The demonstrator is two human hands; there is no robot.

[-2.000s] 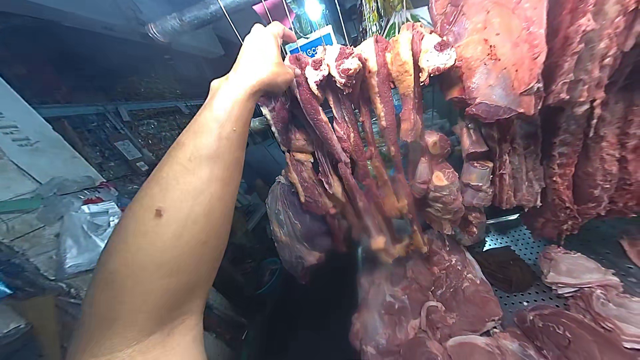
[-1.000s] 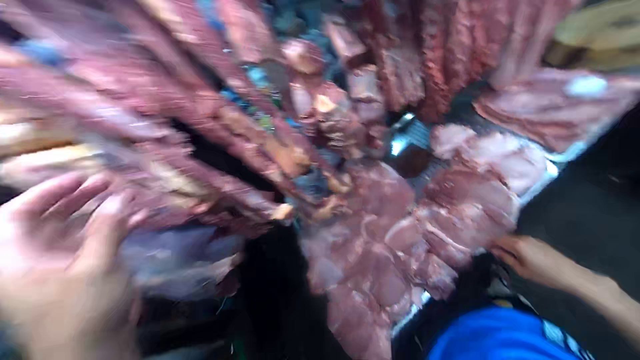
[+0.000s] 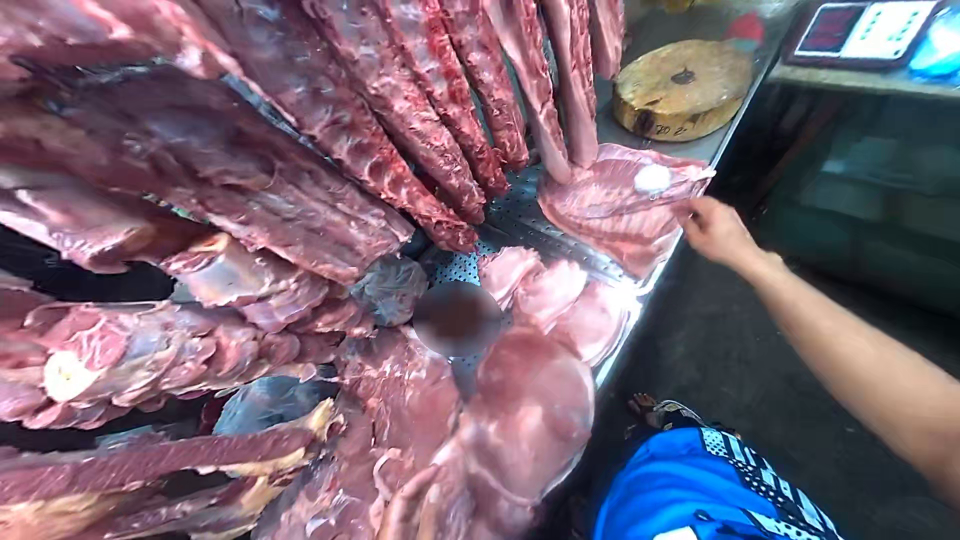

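Observation:
My right hand (image 3: 716, 234), at the right, pinches the near edge of a pale slab of rib meat (image 3: 611, 206) lying on the metal counter. A small white lump (image 3: 652, 178) sits on that slab. At the bottom edge, fingers of my left hand (image 3: 411, 501) show against large raw meat cuts (image 3: 525, 405); the rest is out of frame, and whether they grip anything is unclear. Smaller pale slices (image 3: 551, 289) lie between those cuts and the slab. Long racks of ribs (image 3: 420, 112) hang above the counter's far side.
A round wooden chopping block (image 3: 682, 90) stands on the counter's far end. Beyond it is a scale-like device (image 3: 862, 30) on a ledge. More meat strips (image 3: 150, 465) hang at the left, beside a plastic bag (image 3: 266, 405). The counter's metal edge (image 3: 637, 307) runs along my right side.
My right hand has moved from the nearer meat cuts to the rib slab. My left hand has left the hanging strips, where it was raised earlier. The view has swung far down and right.

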